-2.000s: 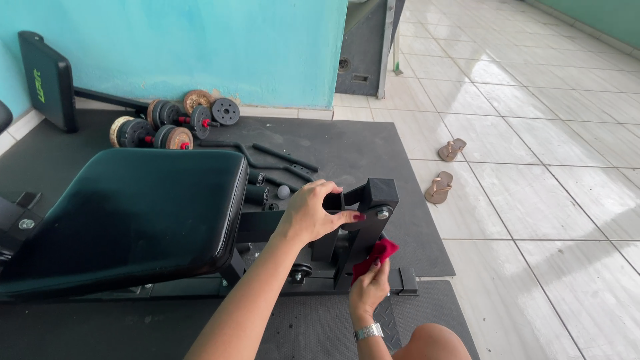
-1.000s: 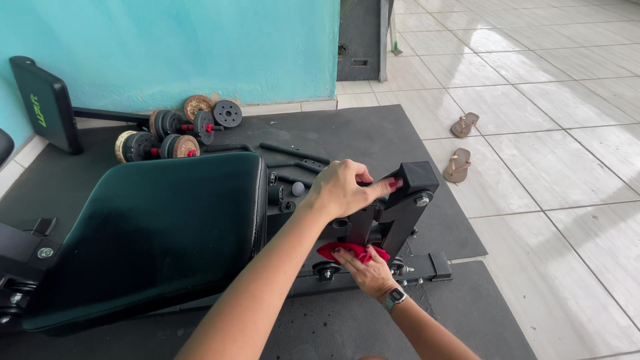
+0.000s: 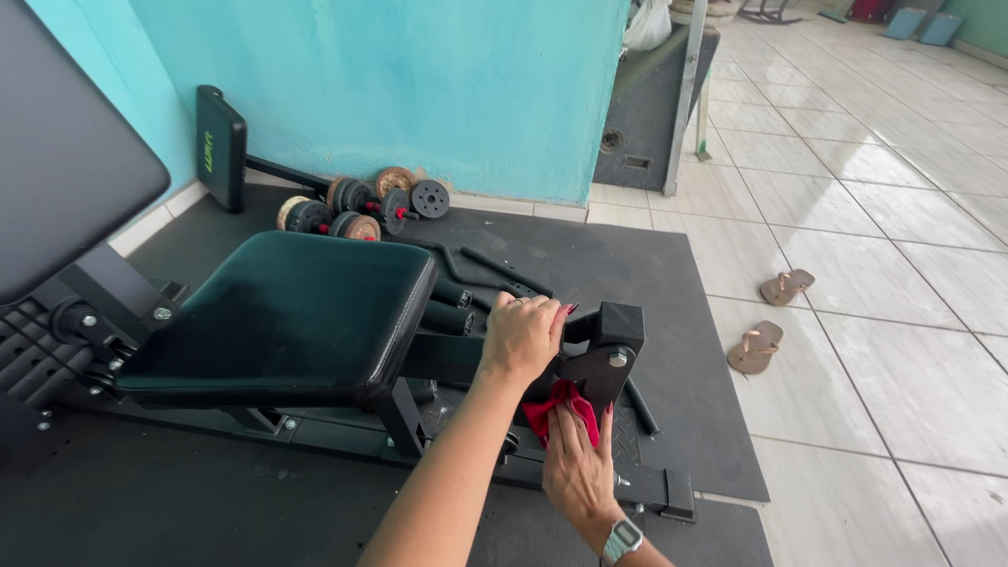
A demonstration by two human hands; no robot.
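My left hand (image 3: 524, 335) is closed around the top of a black metal part at the end of a weight bench frame (image 3: 449, 356). Lower down, my right hand (image 3: 579, 465) presses a red cloth (image 3: 561, 413) against the upright, below the bolted pivot bracket (image 3: 610, 358). The cloth lies under my fingers, and the metal behind it is hidden. A watch is on my right wrist. The padded black bench seat (image 3: 291, 315) is to the left of both hands.
Dumbbells (image 3: 346, 213) and weight plates (image 3: 429, 199) lie by the turquoise wall. Black bars (image 3: 504, 270) rest on the rubber mat (image 3: 630, 252) behind the bench. Flip-flops (image 3: 756, 347) sit on the tiles at right. A black backrest (image 3: 71, 134) rises at left.
My left hand has moved off the top end of the frame to the part left of it. The red cloth, under my right hand, is still at the upright. The view has shifted and shows more at left.
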